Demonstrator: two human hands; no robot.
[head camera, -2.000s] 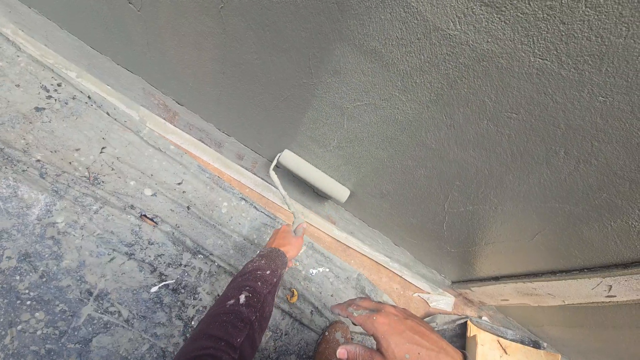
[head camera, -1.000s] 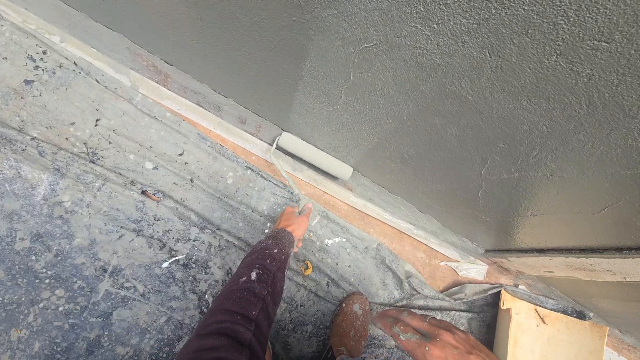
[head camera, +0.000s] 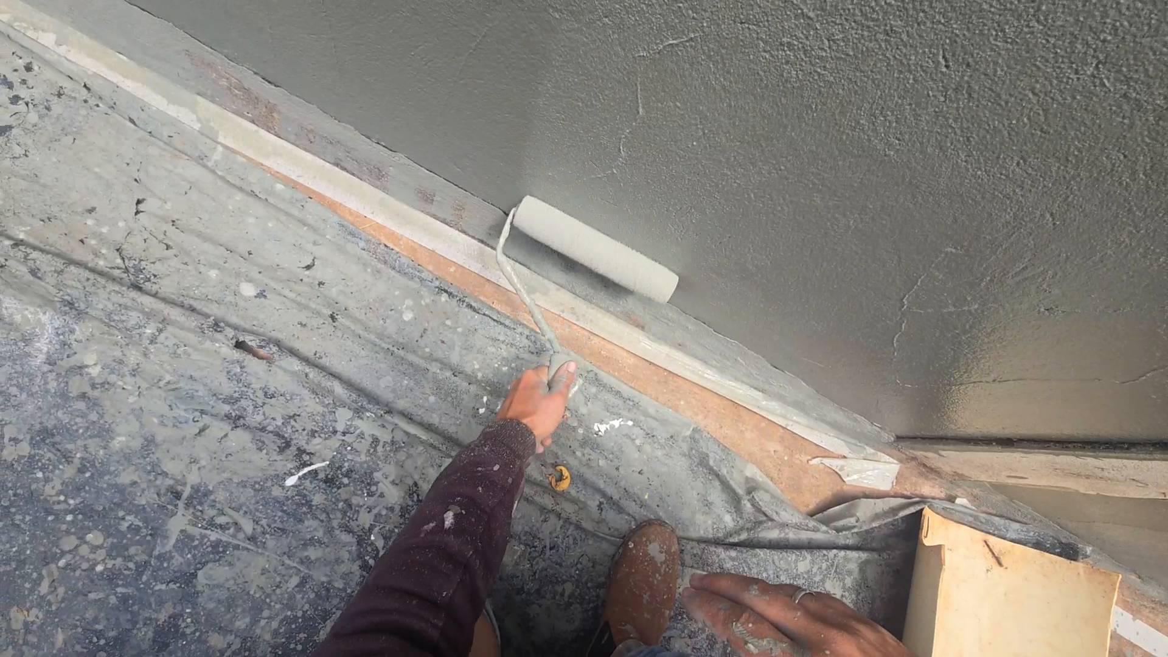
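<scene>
My left hand (head camera: 538, 401), in a dark paint-flecked sleeve, is closed around the handle of a paint roller (head camera: 595, 248). Its long pale grey cover lies at the foot of a grey textured wall (head camera: 776, 164), along the lower edge, and a bent frame coated in grey paint joins it to the handle. The wall looks wet and glossy in places. At the bottom, right of a brown boot (head camera: 643, 579), my right hand (head camera: 776, 616) is partly cut off by the frame. It has a ring and grey smears, its fingers are spread, and nothing shows in it.
A paint-spattered drop cloth (head camera: 274, 383) covers the floor, with folds near the wall. A pale strip (head camera: 356, 192) runs along the wall's foot. At the lower right stands a cream-coloured box-like object (head camera: 1022, 584). A small yellow scrap (head camera: 559, 478) lies near the boot.
The view has shifted. My right hand, over the boot two seconds ago, is now to its right. The roller has moved slightly up from the wall's base since one second ago, still in my left hand.
</scene>
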